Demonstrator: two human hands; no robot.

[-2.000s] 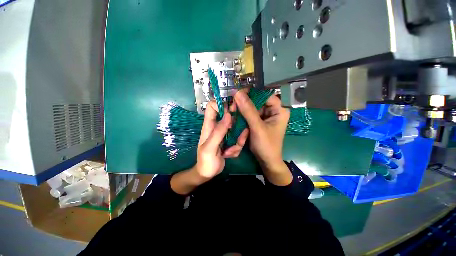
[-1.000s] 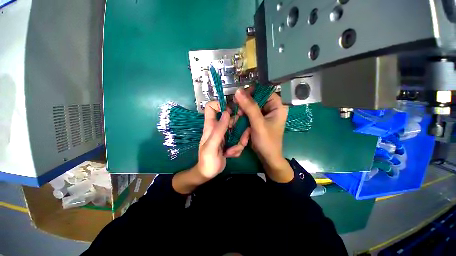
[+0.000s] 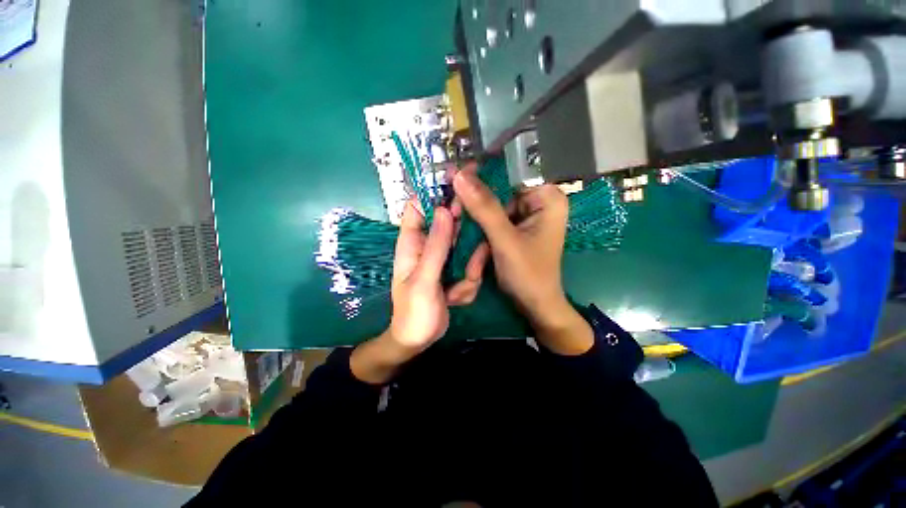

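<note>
My left hand (image 3: 420, 283) is bare and holds a small group of green wires (image 3: 410, 167) that stands up over the silver base plate (image 3: 383, 149). My right hand (image 3: 527, 248) holds a thick bunch of green wires (image 3: 494, 179), its thumb and finger close to the left fingertips at the small silver mechanism (image 3: 439, 154). A fan of green leads with silver-white tips (image 3: 363, 250) lies left of and under my left hand. More wire ends (image 3: 596, 216) spread out right of my right hand. What the fingertips pinch is too small to tell.
The grey machine head (image 3: 596, 69) overhangs at upper right, beside a brass-coloured block (image 3: 457, 99). Air fittings (image 3: 807, 139) hang at right. Blue bins (image 3: 844, 308) stand at lower right, a carton of translucent plastic pieces (image 3: 149, 446) at lower left, and a grey-white cabinet (image 3: 139, 179) at left.
The camera view has shifted, so the machine head appears further left and the bins further right. The small wire group looks thinner and leans more to the left. Both hands keep their hold.
</note>
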